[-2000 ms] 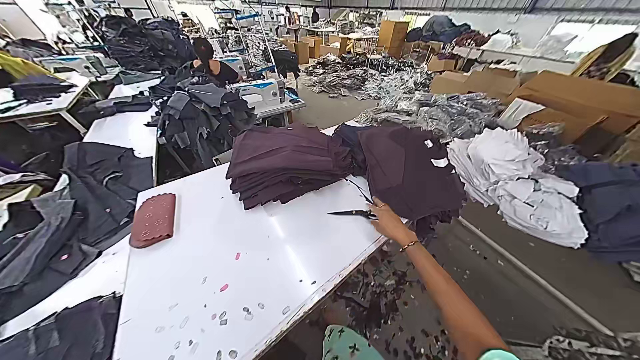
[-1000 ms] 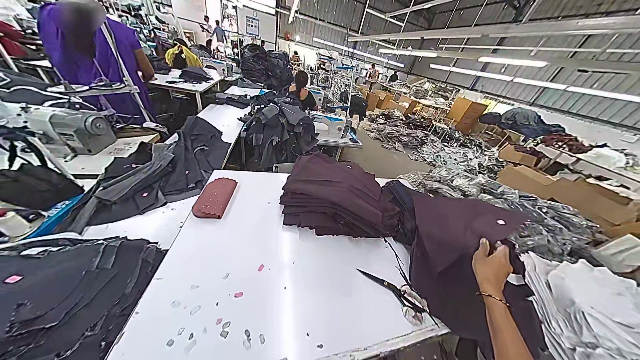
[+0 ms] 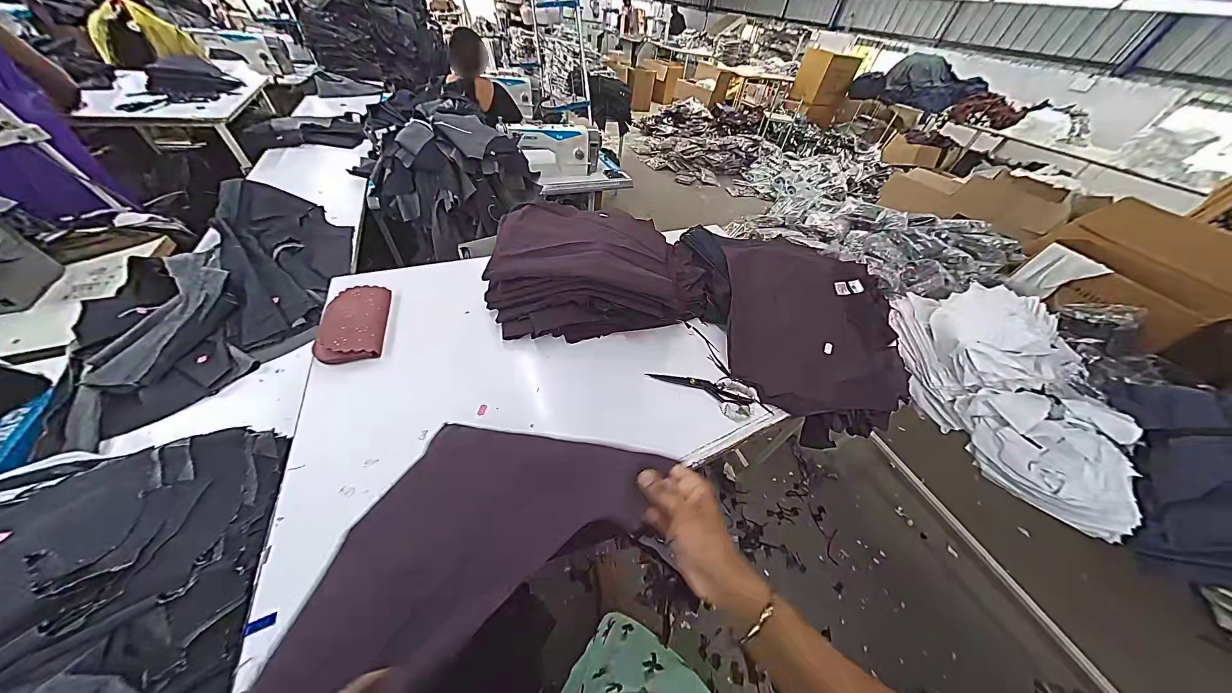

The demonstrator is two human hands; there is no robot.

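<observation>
My right hand (image 3: pixel 688 515) grips the corner of a dark maroon fabric panel (image 3: pixel 481 520), which spreads over the near part of the white table (image 3: pixel 414 395). At the bottom edge, part of my left hand (image 3: pixel 368 681) shows against the panel's lower end; its fingers are hidden. Black-bladed scissors (image 3: pixel 707 388) lie near the table's right corner. Behind them is a folded stack of maroon fabric (image 3: pixel 587 269), and beside it a second maroon pile (image 3: pixel 808 327) hangs over the table's edge. A reddish scalloped-edge pouch or folded piece (image 3: pixel 353 324) lies at the far left corner.
Dark cut fabric (image 3: pixel 135 549) covers the surface at left. White bundles (image 3: pixel 1039 404) and cardboard boxes (image 3: pixel 1145 269) are at right. Scraps litter the floor (image 3: pixel 818 549). A person (image 3: pixel 472 82) sits beyond, near a sewing machine (image 3: pixel 553 149); another person in purple (image 3: pixel 48 144) is at left.
My right hand has moved from the right-hand maroon pile to the near table edge, now with a panel in its grip. My left hand has come partly into view. The view has tilted down.
</observation>
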